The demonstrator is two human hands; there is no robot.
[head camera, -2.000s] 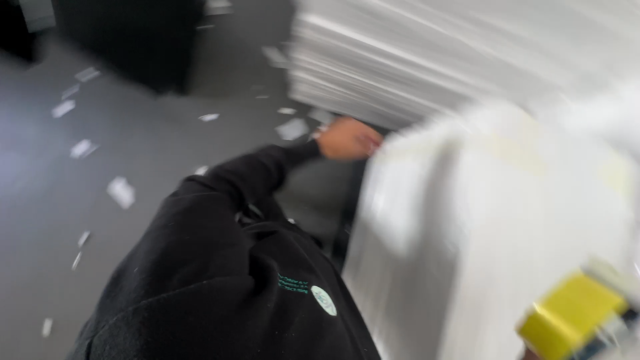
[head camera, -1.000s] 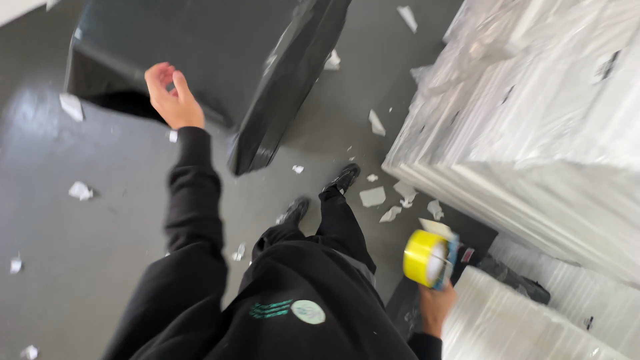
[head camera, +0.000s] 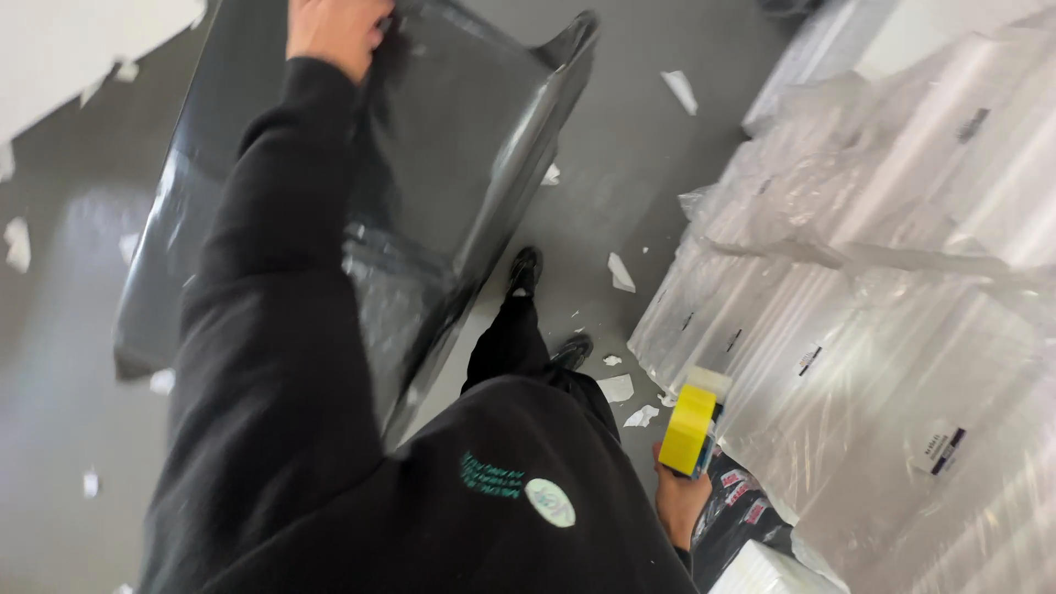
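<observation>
My left hand (head camera: pixel 338 33) is at the top edge of the view, its fingers closed on the upper part of a large glossy black plastic bag (head camera: pixel 445 107), which hangs or lies slanting beside my legs; its lower part passes behind my left sleeve. Low on the right, my right hand (head camera: pixel 683 499) grips a tape dispenser (head camera: pixel 708 445) loaded with a roll of yellow tape (head camera: pixel 687 429). The dispenser is upright in the hand, close to the wrapped stack.
White goods wrapped in clear film (head camera: pixel 825 355) are stacked along the right. Black wrapped material (head camera: pixel 742 503) and a white block (head camera: pixel 771 569) lie at lower right. Paper scraps (head camera: pixel 620 272) litter the grey floor. A large white surface (head camera: pixel 74 49) fills the upper left corner.
My left hand, open beside the black plastic one second ago, is now closed on it. The right hand still holds the tape dispenser. The view has swung considerably since two seconds ago.
</observation>
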